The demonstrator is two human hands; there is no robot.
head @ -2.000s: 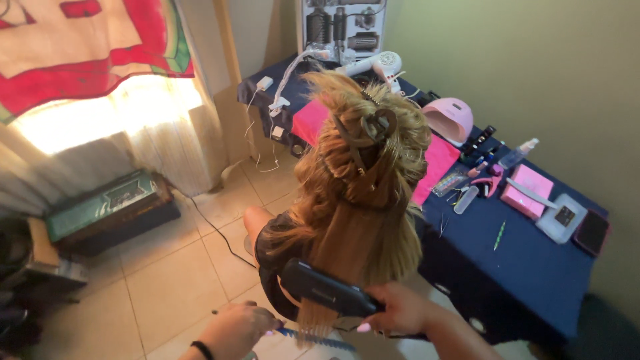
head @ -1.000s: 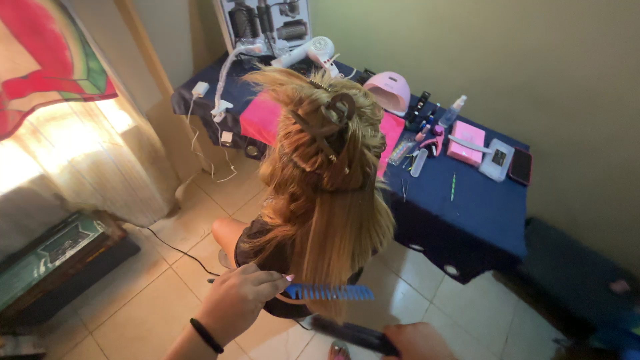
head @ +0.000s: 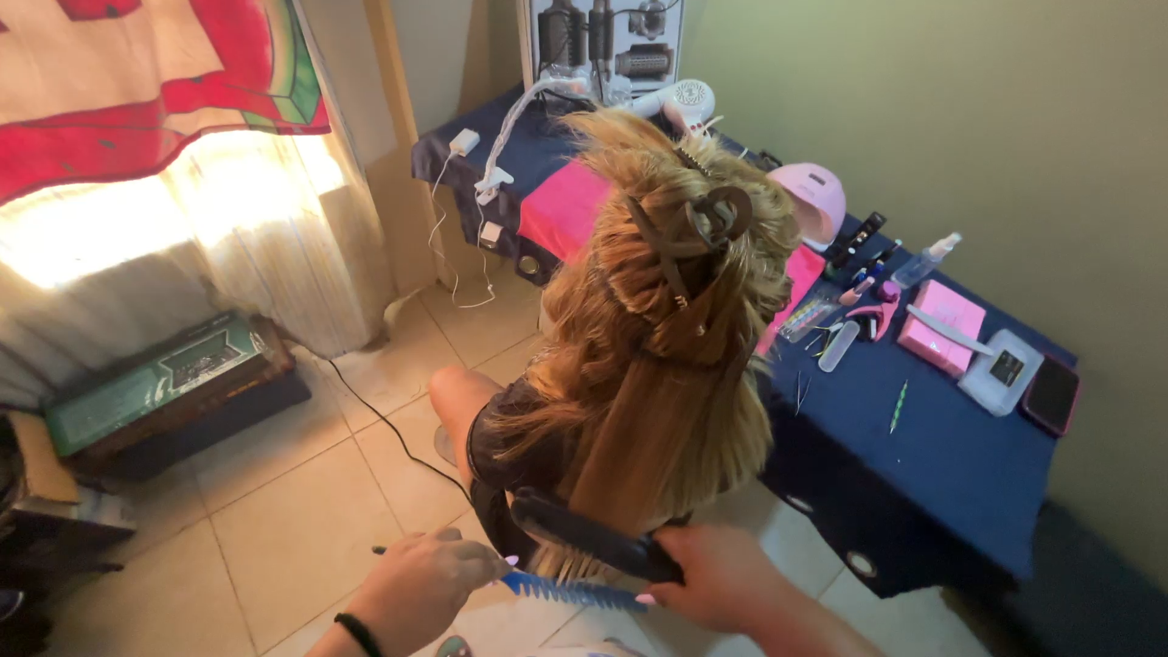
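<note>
A seated person's long blond-brown hair [head: 639, 429] hangs down, its upper part pinned with dark hair clips [head: 721, 217]. My left hand [head: 424, 579], with a black band at the wrist, grips a blue comb [head: 570, 591] whose teeth lie at the ends of a straight section. In my right hand [head: 721, 575] is a black hair straightener [head: 593, 538], lying across the same section just above the comb. Strands come out below the straightener. Its plates are hidden, so how tightly they meet cannot be seen.
A table with a dark blue cloth [head: 949, 493] holds a white hair dryer [head: 684, 102], a pink nail lamp [head: 810, 203], a spray bottle [head: 926, 260], a pink box [head: 940, 327] and a phone [head: 1051, 394]. A black cord [head: 392, 424] crosses the tiled floor near a green box [head: 173, 383].
One second ago the straightener was below the comb, away from the hair; now it lies across the section above the comb. The view has shifted left.
</note>
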